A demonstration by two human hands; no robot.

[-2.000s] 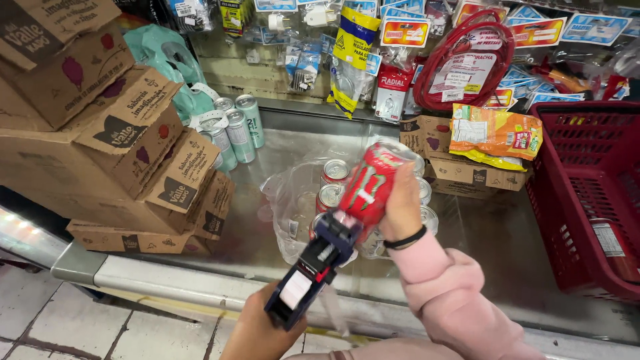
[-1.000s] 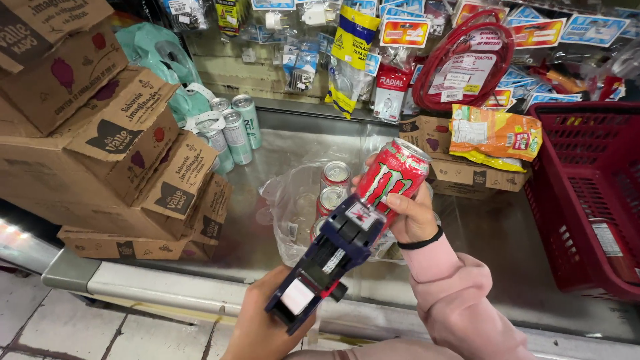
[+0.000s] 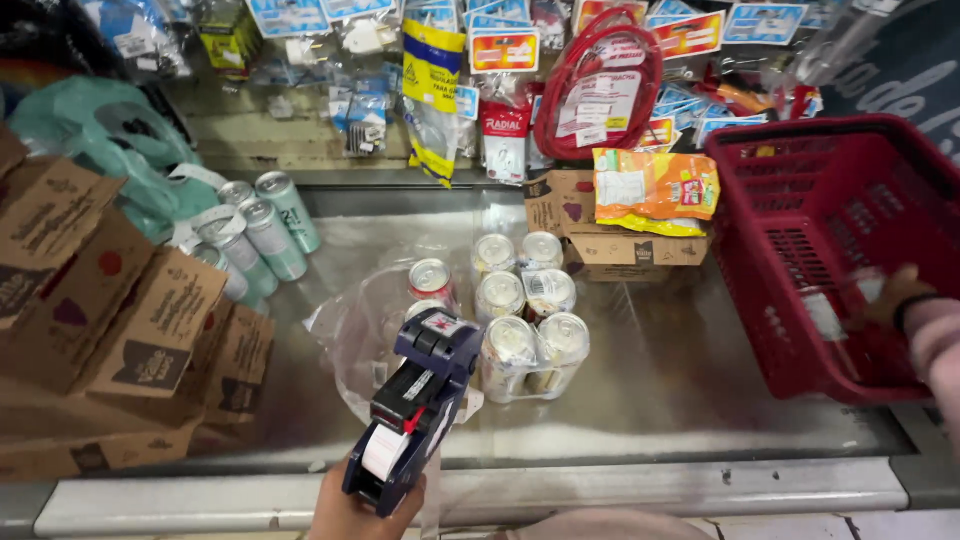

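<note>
My left hand grips a dark blue price labeling gun with a roll of white labels, at the bottom centre. The gun's head covers part of the red-sided drink cans, which stand in torn clear plastic wrap. Right of them is a shrink-wrapped pack of drink cans on the metal counter. At the far right my right hand is blurred inside a dark red plastic basket, close to an item with a white label; its grip cannot be made out.
Cardboard boxes are stacked at left beside pale green cans and a teal plastic bag. An orange snack bag lies on a cardboard box. Packaged goods and a coiled red hose hang behind.
My right hand has moved right, from the counter's middle into the basket, and no longer holds the red can up at the labeling gun. The left hand keeps the gun.
</note>
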